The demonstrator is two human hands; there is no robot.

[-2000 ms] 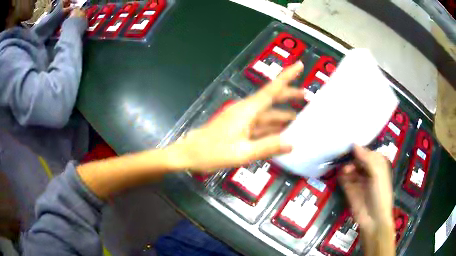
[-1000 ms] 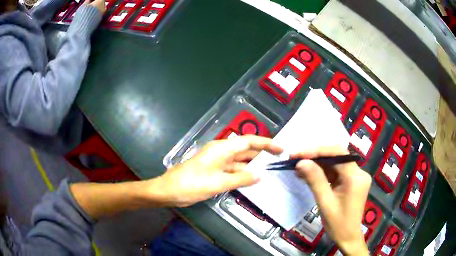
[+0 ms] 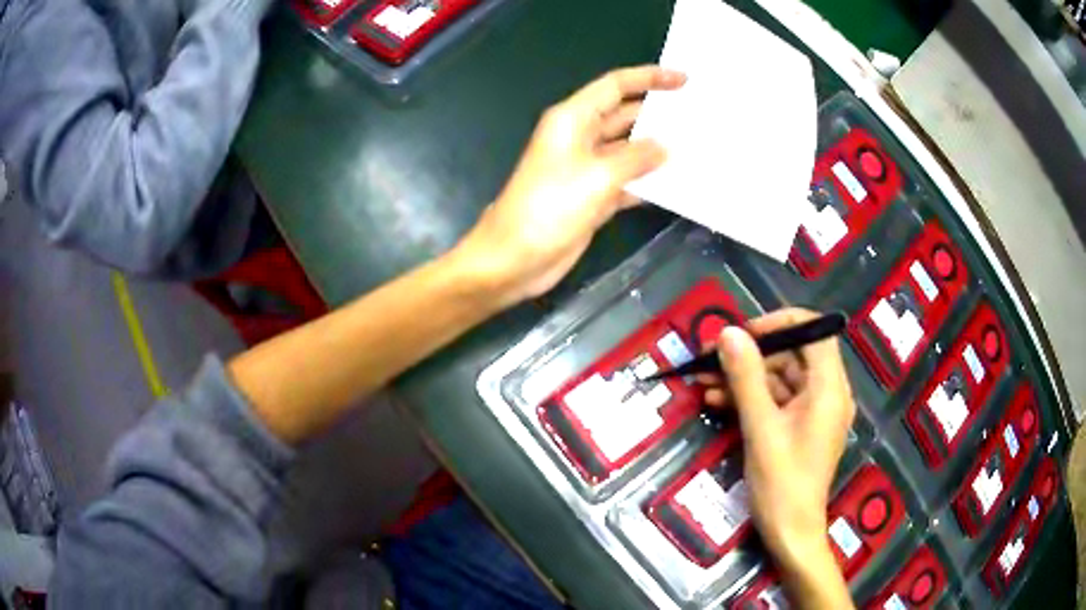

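My left hand (image 3: 560, 179) holds a white sticker sheet (image 3: 738, 131) by its left edge, raised over the back corner of a clear blister tray (image 3: 506, 379). My right hand (image 3: 792, 435) holds black tweezers (image 3: 762, 346) like a pen. Their tips meet the face of the red housing (image 3: 584, 435) in the tray's near left pocket, beside its white patches. Whether a sticker is at the tips cannot be told. Several more red housings (image 3: 911, 304) lie in the other pockets. My right hand partly covers the housing below.
A dark green bench (image 3: 393, 179) lies under the tray. Another tray with red housings (image 3: 411, 24) is at the top left, by another person's grey sleeve (image 3: 131, 143). A white board (image 3: 1000, 107) and the bench's pale edge strip (image 3: 929, 143) run along the right.
The sheet has moved up and away from under the tweezers with my left hand. The tweezers have gone from the sheet to the near left housing. The view has shifted over the tray.
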